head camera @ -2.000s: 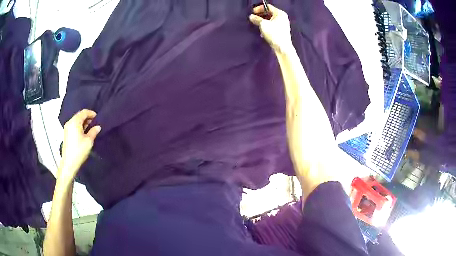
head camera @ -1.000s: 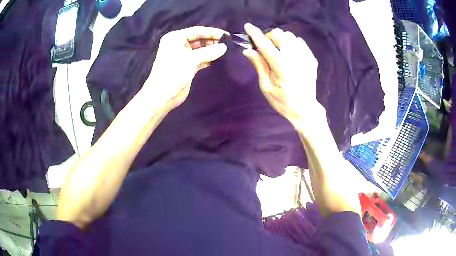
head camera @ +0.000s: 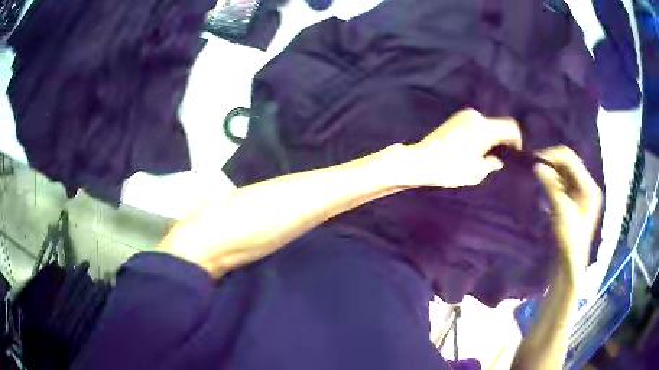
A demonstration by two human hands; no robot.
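Observation:
A dark purple garment [head camera: 361, 79] lies spread in front of me. My left hand [head camera: 473, 148] reaches across it to the right and pinches a folded edge of its cloth. My right hand [head camera: 571, 177] is close by on the right, blurred, with curled fingers at the other end of the same raised fold. Whether it also holds a small tool cannot be seen.
A second dark garment [head camera: 101, 94] lies at the left. A phone [head camera: 235, 16] lies on dark cloth at the top, cut by the edge. A dark ring-shaped hook [head camera: 238, 125] is at the big garment's left edge. A blue basket [head camera: 610, 311] stands lower right.
The view has turned, so the garment sits further right. Both hands have moved from the garment's upper middle to its right side and hold a dark fold. The tool seen between them earlier no longer shows.

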